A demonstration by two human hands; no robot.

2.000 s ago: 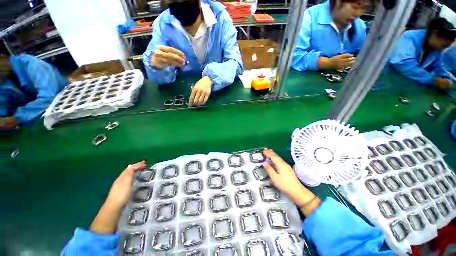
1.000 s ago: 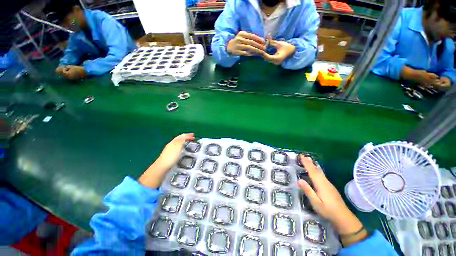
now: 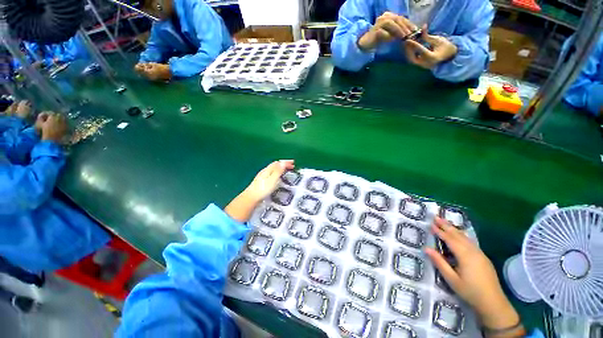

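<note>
A white blister tray [image 3: 354, 247] with rows of rounded-square watch cases [image 3: 368, 252] lies in front of me at the bench edge, turned slightly. My left hand [image 3: 263, 187] rests at the tray's far left corner, fingertips by a corner case. My right hand [image 3: 467, 267] lies over the tray's right side, fingers spread and partly covering cases there. Both hands are bare. Whether the fingers grip the tray's rim is hard to tell. The tray's lower edge is cut off by the picture.
A white desk fan [image 3: 570, 263] stands at the right. Across the green belt [image 3: 397, 142] are another filled tray [image 3: 261, 65], an orange box with a red button [image 3: 504, 99] and workers in blue smocks. Loose small parts [image 3: 89, 129] lie far left. A red stool [image 3: 109, 267] stands lower left.
The view has swung left, so the tray, hands and fan appear farther right. The tray looks more turned. Both hands have stayed at its sides. The second tray at right has mostly left view.
</note>
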